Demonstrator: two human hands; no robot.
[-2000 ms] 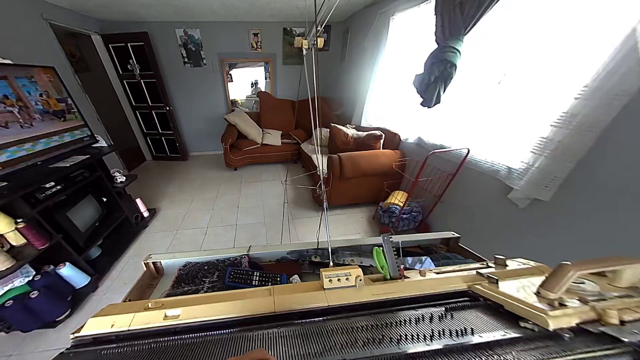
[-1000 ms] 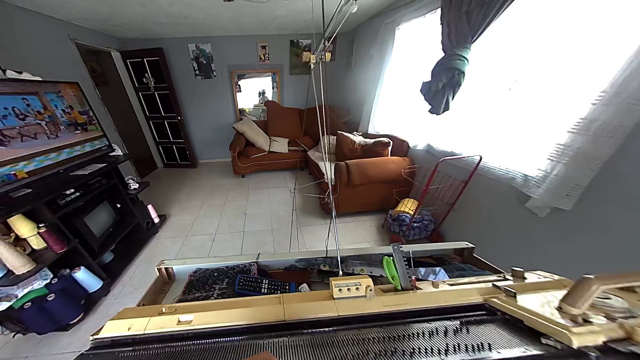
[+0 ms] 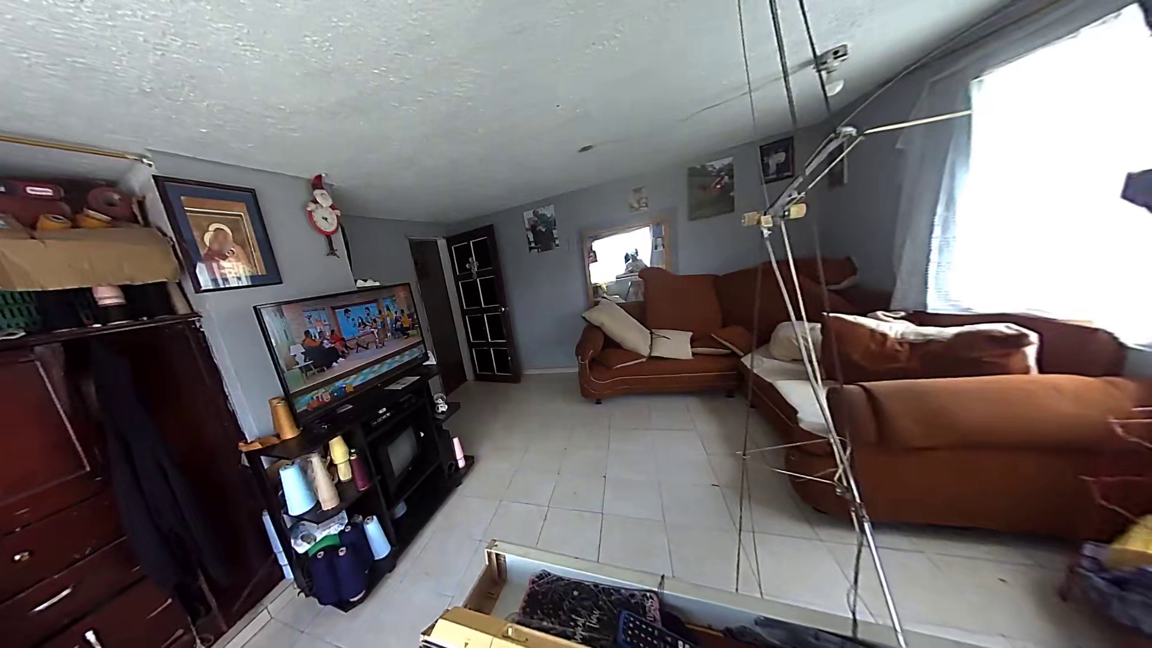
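Note:
Neither of my hands shows in the head view. At the bottom edge lies a long open tray point(image 3: 585, 565) holding dark fabric point(image 3: 589, 601) and a dark blue remote control or keypad point(image 3: 650, 630). A cream end section of the knitting machine point(image 3: 490, 630) shows in front of the tray; the rest of the machine is out of view. The metal yarn mast point(image 3: 823, 396) rises at the right, with tension arms and small cream fittings point(image 3: 774, 216) near its top.
On the left stand a dark wooden wardrobe point(image 3: 54, 486) and a black TV stand point(image 3: 418, 486) with a television point(image 3: 346, 346) and cones of yarn point(image 3: 297, 489). A brown sofa point(image 3: 972, 450) spans the right, beyond the mast. A dark door point(image 3: 483, 306) stands at the back.
The view has swung up and left, so the needle bed and the carriage have left the picture, while the wardrobe and a framed picture have come into it.

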